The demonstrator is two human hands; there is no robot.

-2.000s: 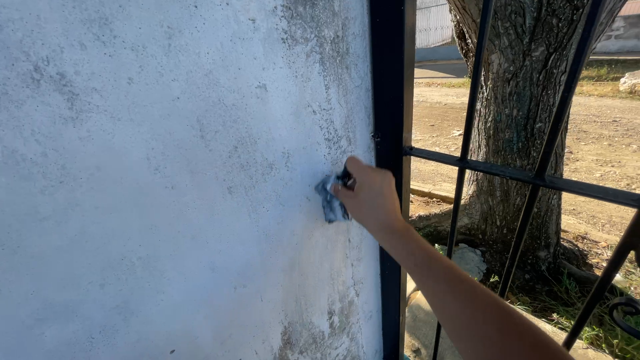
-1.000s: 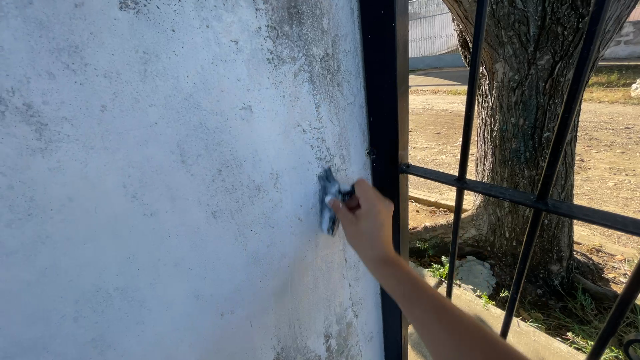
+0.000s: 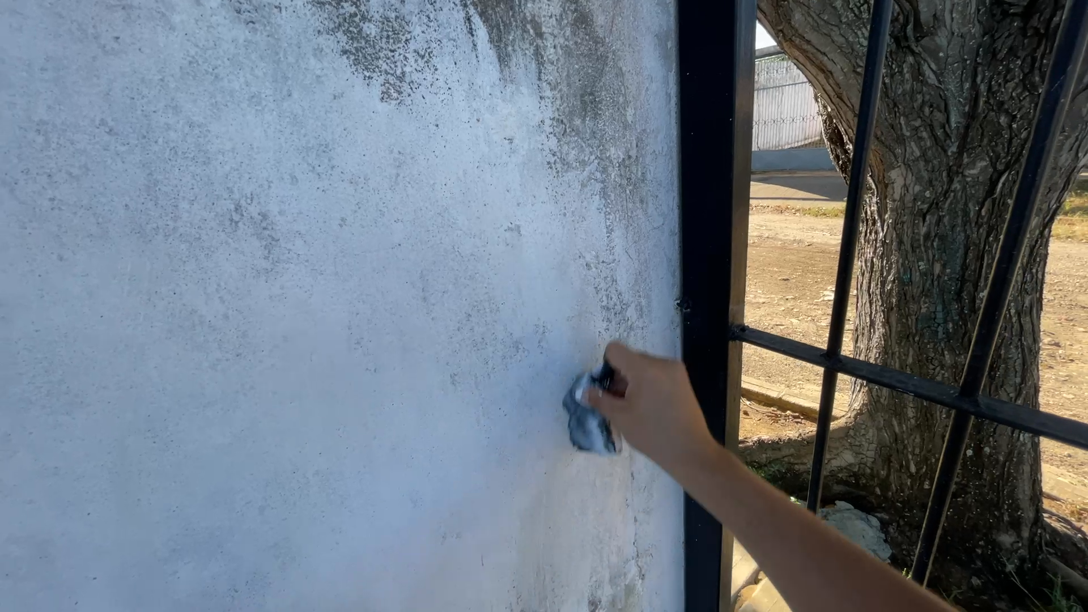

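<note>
My right hand [image 3: 659, 408] reaches in from the lower right, its fingers closed on a dark, paint-smeared tool [image 3: 588, 416]. Motion blur hides the tool's exact kind; it may be a scraper or a brush. The tool is at the face of a whitish painted wall [image 3: 297, 340], near the wall's right edge. Dark speckled stains [image 3: 586, 93] mark the upper right of the wall, and rough, discoloured patches run down beside the hand. My left hand is out of view.
A black metal post [image 3: 710, 212] borders the wall, just beside my right wrist. Black bars [image 3: 901, 382] extend rightward from it. Beyond them stand a thick tree trunk [image 3: 943, 255], a pale rock [image 3: 854, 527] and a dirt road [image 3: 795, 263].
My right hand stays closed on the tool while moving over the wall's right side. The view has shifted, showing more of the stained upper wall.
</note>
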